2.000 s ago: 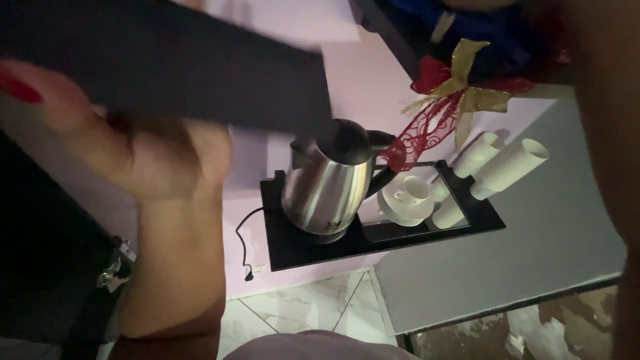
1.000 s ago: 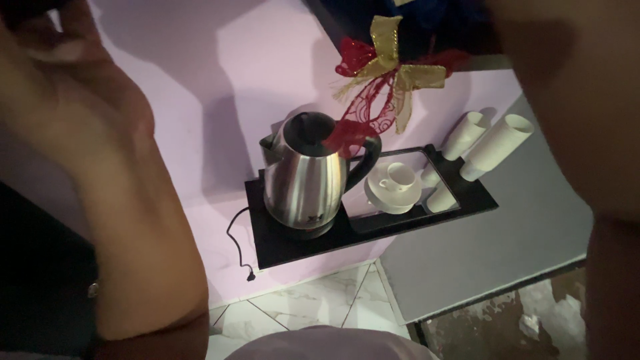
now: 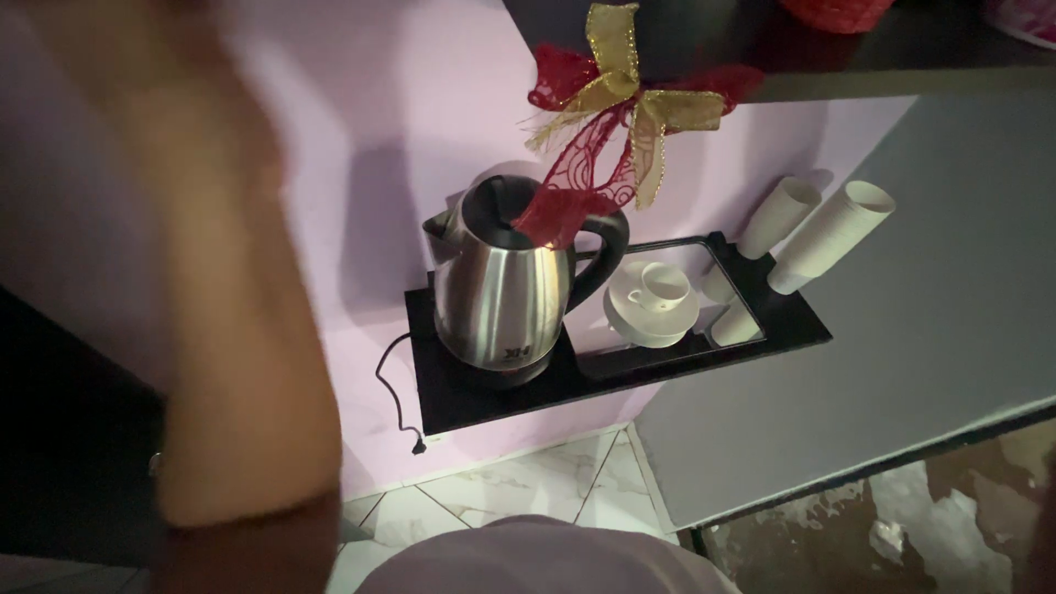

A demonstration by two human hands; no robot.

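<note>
My left forearm rises along the left side of the view, blurred at the top; my left hand lies beyond the upper edge. My right hand is out of view too. To the right of the forearm, a stainless steel electric kettle (image 3: pixel 507 301) with a black lid and handle stands on a black wall shelf (image 3: pixel 487 408). Beside it, a white cup (image 3: pixel 664 286) rests on stacked white saucers (image 3: pixel 643 318) on a mirrored tray (image 3: pixel 594 338). A red and gold ribbon bow (image 3: pixel 631 99) hangs over the kettle from the dark shelf above.
Two stacks of white paper cups, one shorter (image 3: pixel 780 216) and one taller (image 3: pixel 833 235), stand at the shelf's right end. A black cord with a plug (image 3: pixel 419 446) dangles at its left end. A dark upper shelf (image 3: pixel 742 62) holds a red container (image 3: pixel 837 12). Marble-look tiles (image 3: pixel 511 478) lie below.
Two seconds ago my left hand was in view beside a dark flat object; a second ago it was at the upper left. Now the hand and that object are out of view.
</note>
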